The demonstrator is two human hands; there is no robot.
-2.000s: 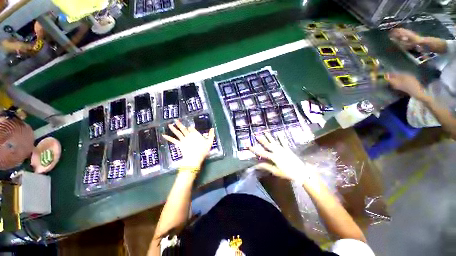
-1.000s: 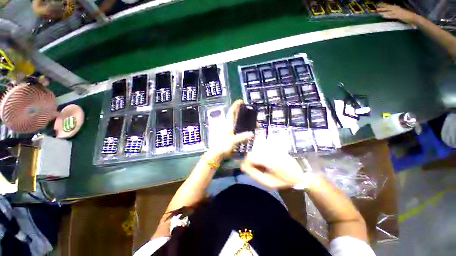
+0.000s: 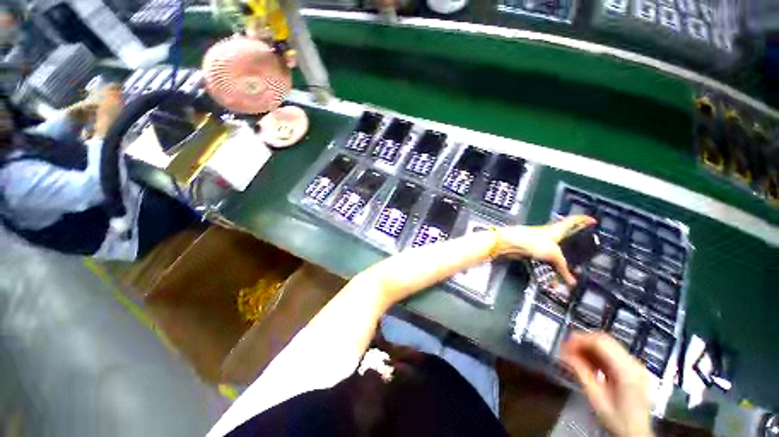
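Note:
My left hand (image 3: pixel 542 243) holds a keypad phone (image 3: pixel 581 245) over the left part of the lens tray, its dark screen up and part of its keys hidden by my fingers. My right hand (image 3: pixel 611 380) is blurred at the tray's front edge; I cannot tell if it holds anything. The lens tray (image 3: pixel 681 256) bears rows of black square lens pieces. The phone tray (image 3: pixel 301 193) to the left bears two rows of phones; my left forearm hides part of it, and its front right place shows white.
A pink fan (image 3: pixel 248 75) and a small bench device (image 3: pixel 237 160) stand at the left, with another worker beyond. Yellow-framed pieces (image 3: pixel 735 141) lie on the conveyor at far right. White paper (image 3: pixel 696 363) lies right of the lens tray. An open carton (image 3: pixel 205 277) is below.
The view has swung left, showing more of the fan and the worker. My left hand still holds the phone, now over the lens tray. My right hand has come away from the phone.

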